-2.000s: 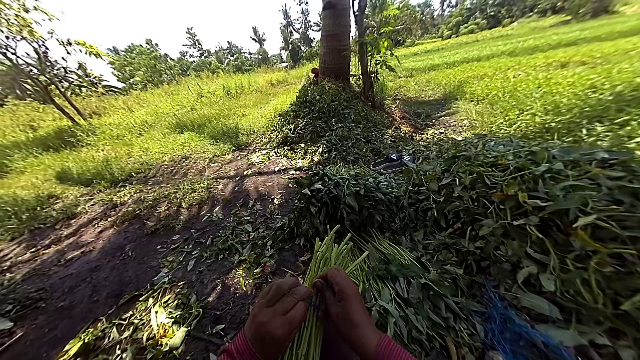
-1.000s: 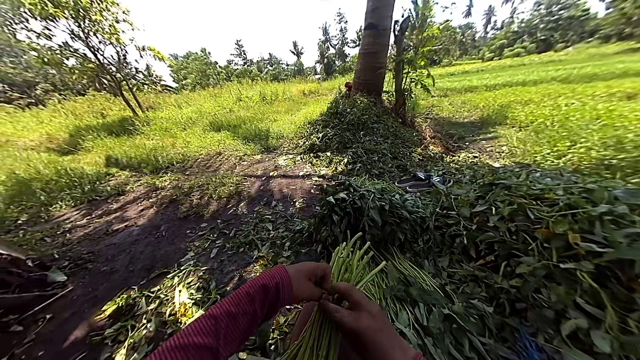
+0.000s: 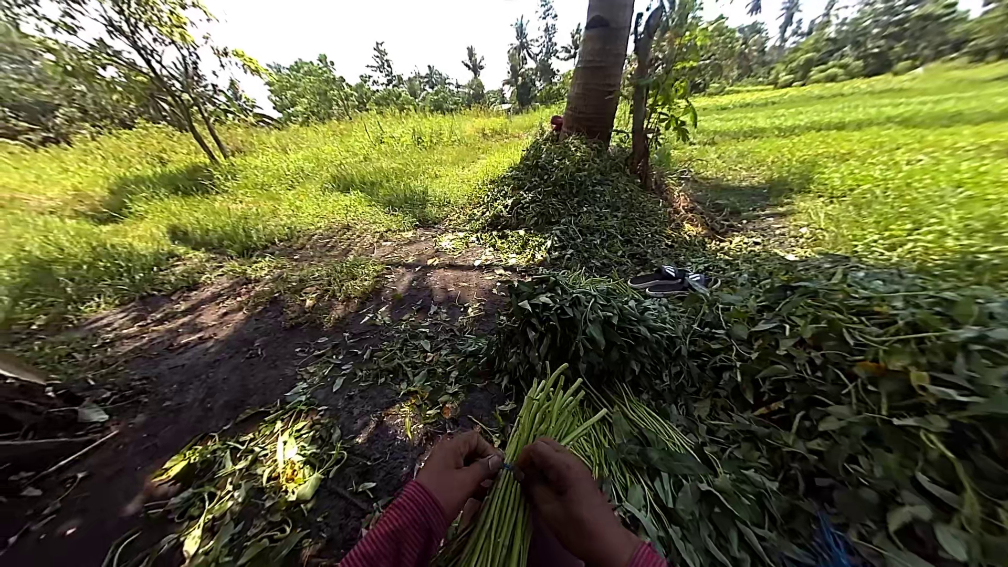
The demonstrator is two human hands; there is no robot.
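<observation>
A bundle of long green leafy-vegetable stems (image 3: 524, 465) stands tilted between my hands, cut ends upward. A thin blue tie (image 3: 508, 466) shows at its front, between my fingertips. My left hand (image 3: 461, 476) pinches the tie at the bundle's left side, thumb and forefinger together. My right hand (image 3: 563, 488) grips at the right side, its fingers curled against the stems and the tie's other end. The lower part of the bundle drops out of view. Blue plastic strands (image 3: 831, 543) lie among leaves at the bottom right.
Loose stems (image 3: 646, 425) and a large leafy heap (image 3: 850, 394) spread to my right. Further forward are stacked greens (image 3: 591, 323), a pair of dark sandals (image 3: 669, 281), another heap (image 3: 583, 197) and a tree trunk (image 3: 600, 71). Discarded leaves (image 3: 268, 472) lie on bare soil at left.
My left forearm, stretched across the bundle's front a second ago, has drawn back to the left. Both hands are now on opposite sides of the bundle, with the blue tie visible between them.
</observation>
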